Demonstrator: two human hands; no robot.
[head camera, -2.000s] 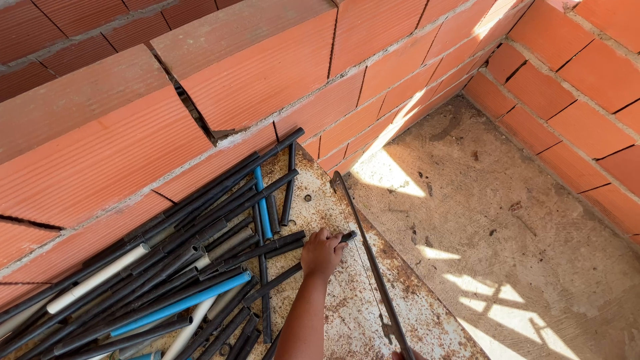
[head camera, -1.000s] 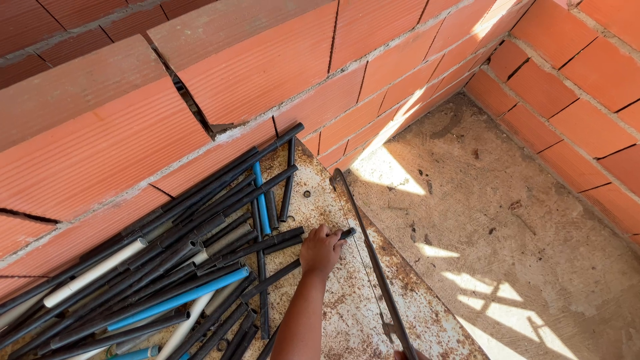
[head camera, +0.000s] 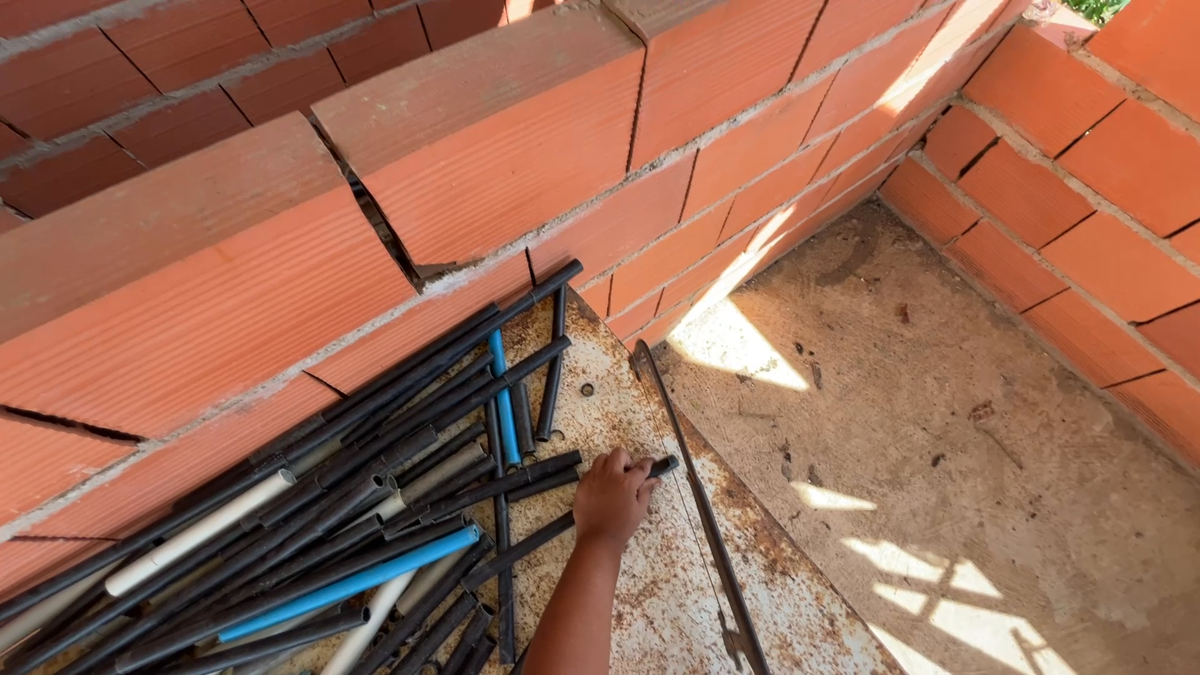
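Observation:
My left hand (head camera: 614, 497) holds a black plastic pipe (head camera: 664, 466) down on a rusty metal sheet surface (head camera: 647, 600). The pipe's short end sticks out to the right of my fingers. A hacksaw (head camera: 698, 487) with a dark frame and a thin blade lies across that end, its far tip near the sheet's upper corner. The saw's near end leaves the picture at the bottom, and my right hand is out of view. Left of my left hand is a heap of cut black pipes (head camera: 375, 487), with a blue pipe (head camera: 356, 581) and a cream pipe (head camera: 202, 532) among them.
A hollow-brick wall (head camera: 497, 169) runs behind the pipes, with an open gap between two blocks. Another brick wall (head camera: 1059, 216) stands at the right. The concrete floor (head camera: 844, 431) lies beyond the sheet's edge. A small cut ring (head camera: 588, 389) rests on the sheet.
The hacksaw has shifted slightly along its length between frames, while my left hand stays on the pipe. Part of my right hand showed at the bottom edge earlier and is now out of view.

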